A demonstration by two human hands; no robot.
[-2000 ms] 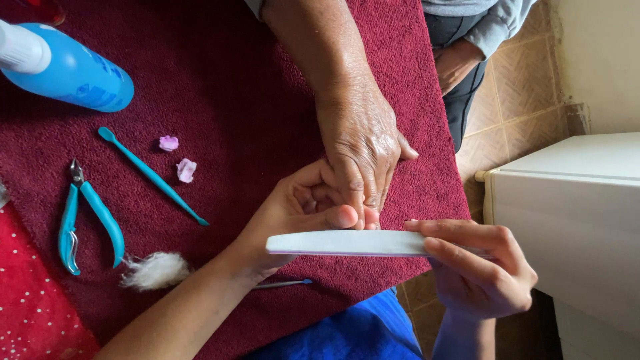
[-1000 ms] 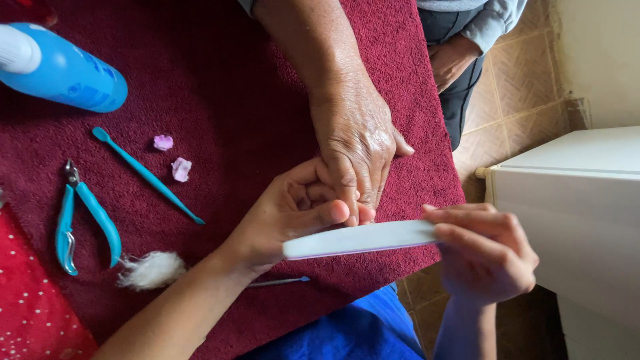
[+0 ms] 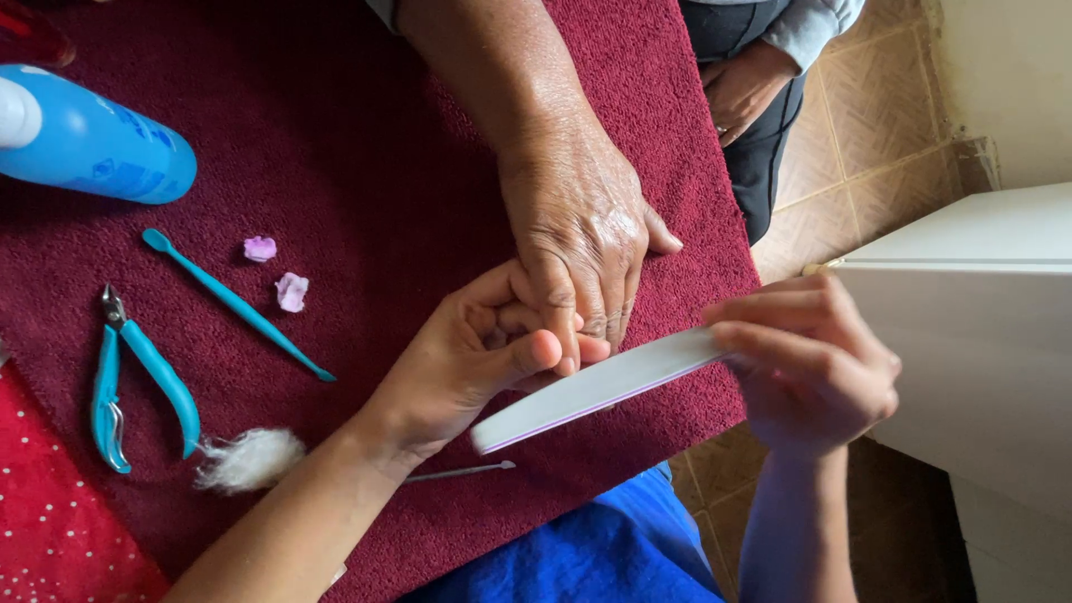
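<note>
My left hand grips a finger of another person's hand, which rests palm down over the dark red towel. In my right hand is one end of a white nail file with a thin purple core. The file slants from lower left to upper right, its middle close to the held fingertip; whether it touches the nail I cannot tell. Beneath my left wrist lies a thin metal tool, partly hidden.
On the towel at left lie a blue bottle, a teal cuticle pusher, teal-handled nippers, two pink crumpled bits and white cotton. A white cabinet-like object stands at right.
The nail file, nearly level in the earlier frames, now tilts more, its far end lower. My right hand still holds it, and my left hand keeps hold of the other person's finger.
</note>
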